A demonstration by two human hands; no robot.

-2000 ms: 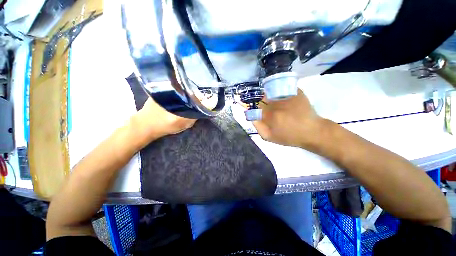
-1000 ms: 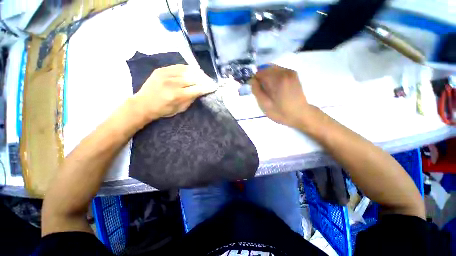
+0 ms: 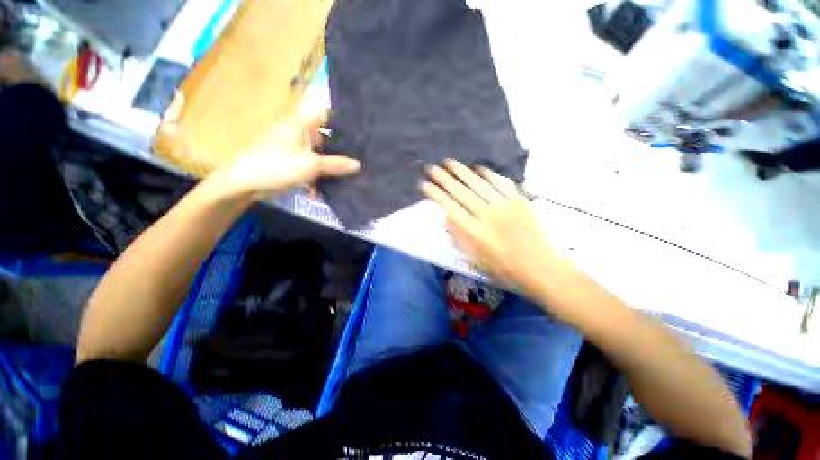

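Note:
A dark grey-black garment panel (image 3: 409, 90) lies on the white table, left of the sewing machine, its upper end cut off by the picture's top edge. My left hand (image 3: 279, 162) is at the panel's left edge, thumb over the cloth and fingers spread; whether it pinches the edge cannot be told. My right hand (image 3: 481, 211) lies on the panel's lower right part, palm down, fingers extended and gripping nothing. The white sewing machine (image 3: 710, 81) with blue trim stands at the right, apart from the cloth. The picture is somewhat blurred.
Taped cardboard (image 3: 236, 85) lies left of the panel. Red and yellow handles (image 3: 88, 67) show at the far left. Blue crates (image 3: 346, 337) holding dark cloth stand under the table edge. Another person's dark sleeve (image 3: 31, 162) is at the left edge. A red thing (image 3: 780, 420) is at the lower right.
The panel has moved away from the machine to the left and been turned or laid out. Both hands have left the needle area. The view has swung left, so the machine now sits far right.

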